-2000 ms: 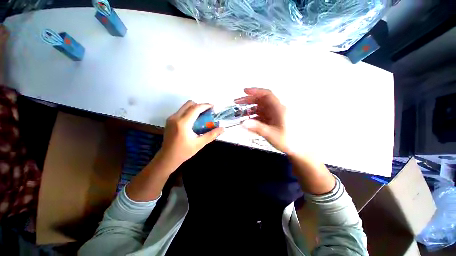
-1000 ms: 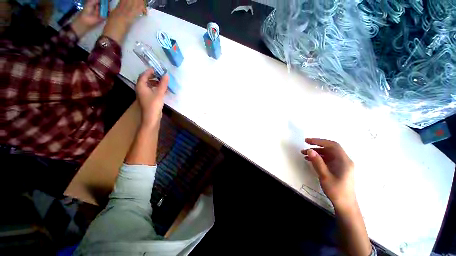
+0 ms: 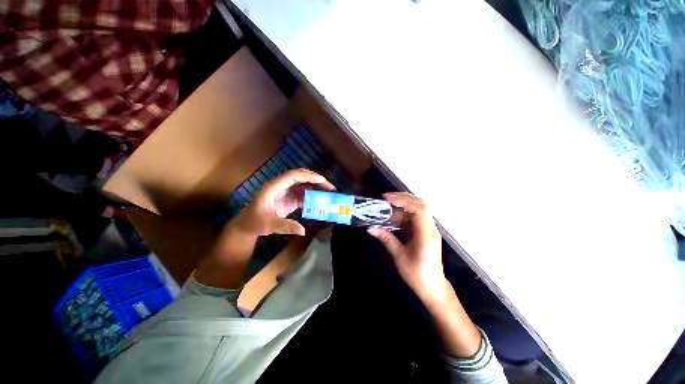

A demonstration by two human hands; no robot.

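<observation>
A small blue retail box [image 3: 327, 207] with an orange mark is held level in front of me, off the table's near edge. A white cable loop [image 3: 372, 211], seemingly in a clear insert, sticks out of its right end. My left hand [image 3: 281, 206] holds the box's left end between thumb and fingers. My right hand [image 3: 405, 234] holds the clear, cable end between thumb and fingers. The parts behind my fingers are hidden.
Below the table [image 3: 481, 150] at left is an open brown carton [image 3: 214, 131] with rows of blue boxes [image 3: 282, 166]. A blue crate [image 3: 131, 289] stands at lower left. A person's red plaid shirt [image 3: 98, 60] is upper left. Bagged cables [image 3: 631, 97] lie upper right.
The view has turned down and left. My left hand has come back from the left of the tabletop, and both hands now hold the box with its cable over the table's near edge.
</observation>
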